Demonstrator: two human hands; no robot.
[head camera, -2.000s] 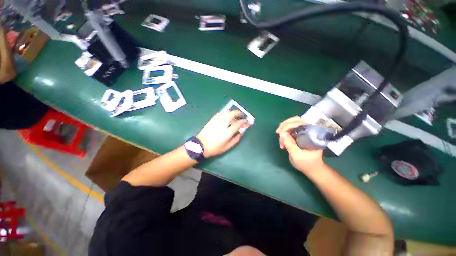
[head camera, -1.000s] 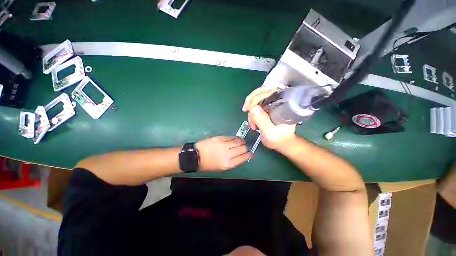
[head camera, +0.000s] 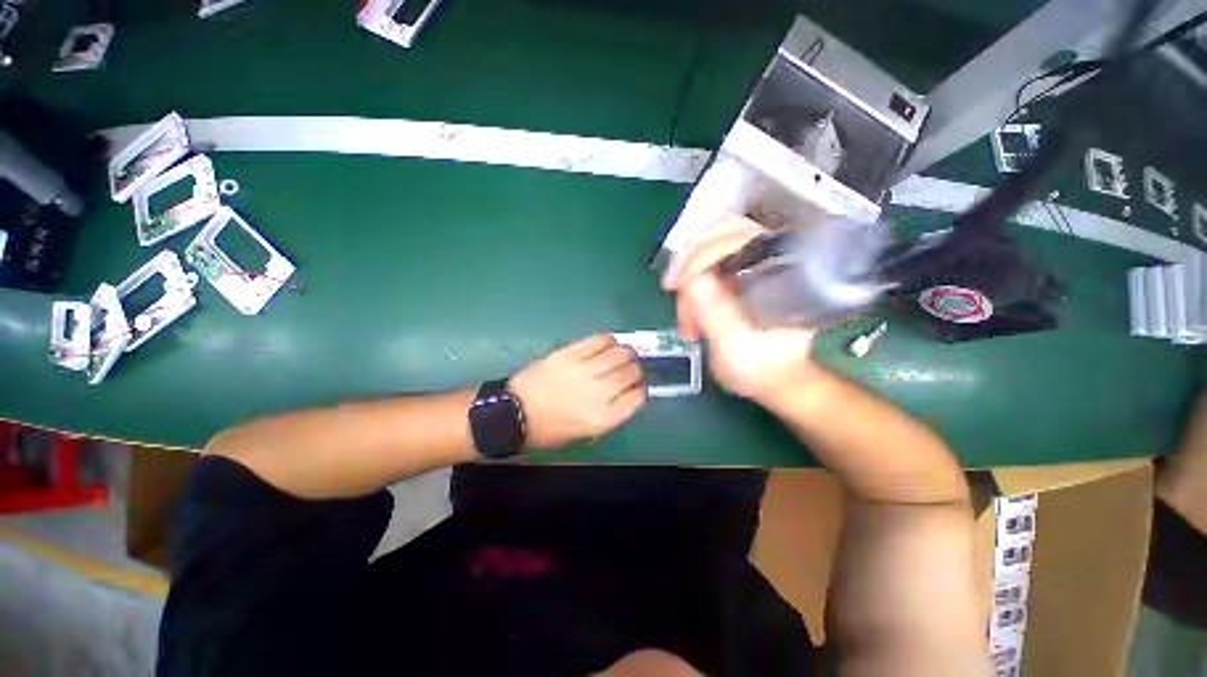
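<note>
A white plastic frame (head camera: 672, 366) with a green circuit board strip along its far side lies on the green bench in front of me. My left hand (head camera: 580, 392) holds it by its left end, fingertips hidden or bent over the edge. My right hand (head camera: 736, 318) is shut on the electric screwdriver (head camera: 827, 271), which is blurred and tilted; its tip is hidden. The screwdriver is beside the front of the silver screw feeder (head camera: 827, 119), to the right of and beyond the frame.
Several loose white frames (head camera: 241, 261) lie at the left. A black pouch (head camera: 986, 284) and a small pale-tipped brush (head camera: 867, 340) lie at the right. White stacked units (head camera: 1167, 304) stand far right. A cardboard box (head camera: 1079, 569) is below the bench edge; a person's arm (head camera: 1189, 492) shows there.
My left hand first brought the frame right; since then the frame has turned squarer to the bench edge. My right hand and the screwdriver have moved off the frame toward the feeder.
</note>
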